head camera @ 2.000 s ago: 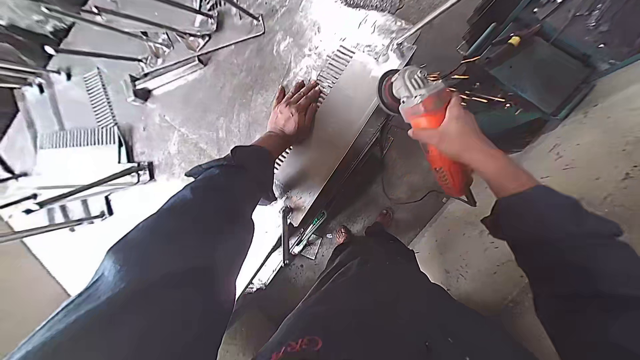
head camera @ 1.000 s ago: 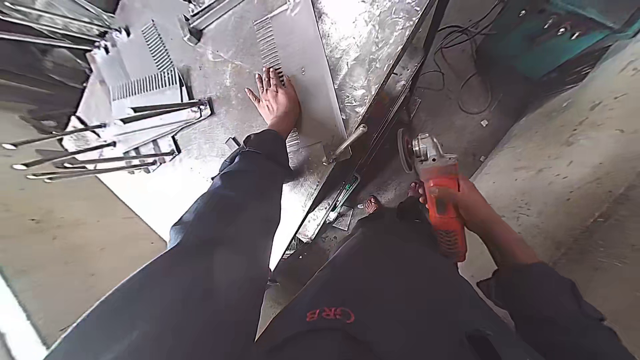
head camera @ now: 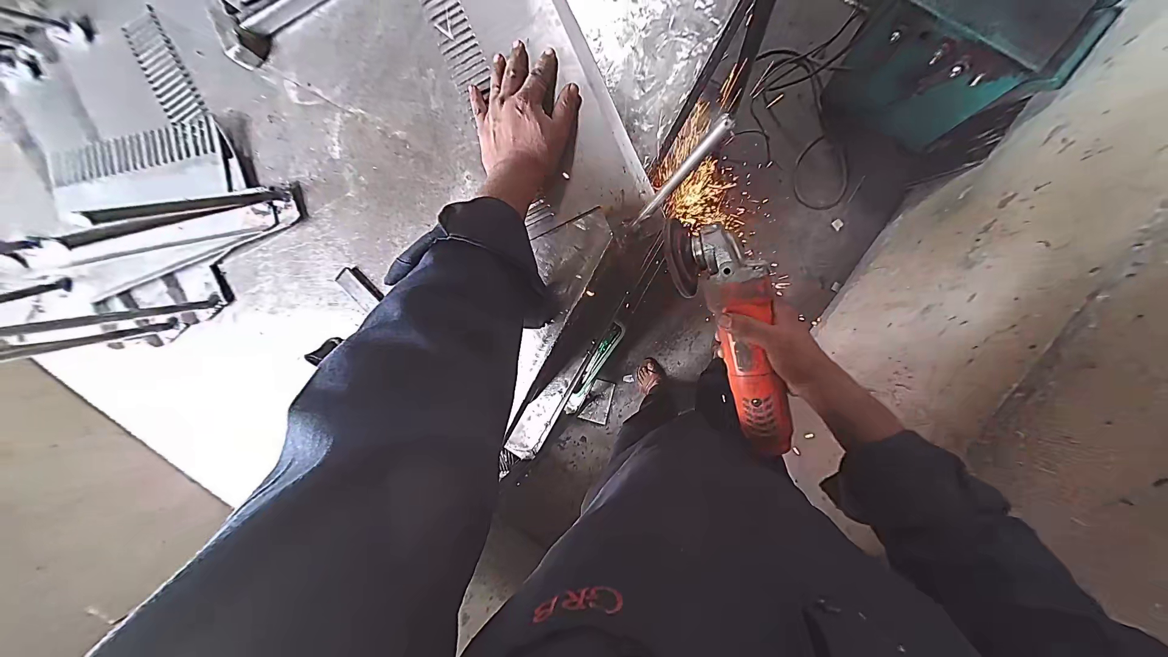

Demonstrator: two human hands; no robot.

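My right hand grips the red body of an angle grinder. Orange sparks spray from around its disc, beside the edge of a metal work table. A round metal rod sticks out over that edge among the sparks; whether the disc touches the table's edge cannot be told. My left hand lies flat with fingers spread on a sheet metal plate with a row of slots, and holds nothing.
Another slotted metal plate and several bar frames lie at the left of the table. Black cables run over the floor near a green metal machine at the upper right. A bare foot stands below the table edge.
The grinder throws sparks at the table edge now; one second ago it hung lower with no sparks seen. Two seconds ago it was sparking farther up along the plate. My left hand stays on the plate.
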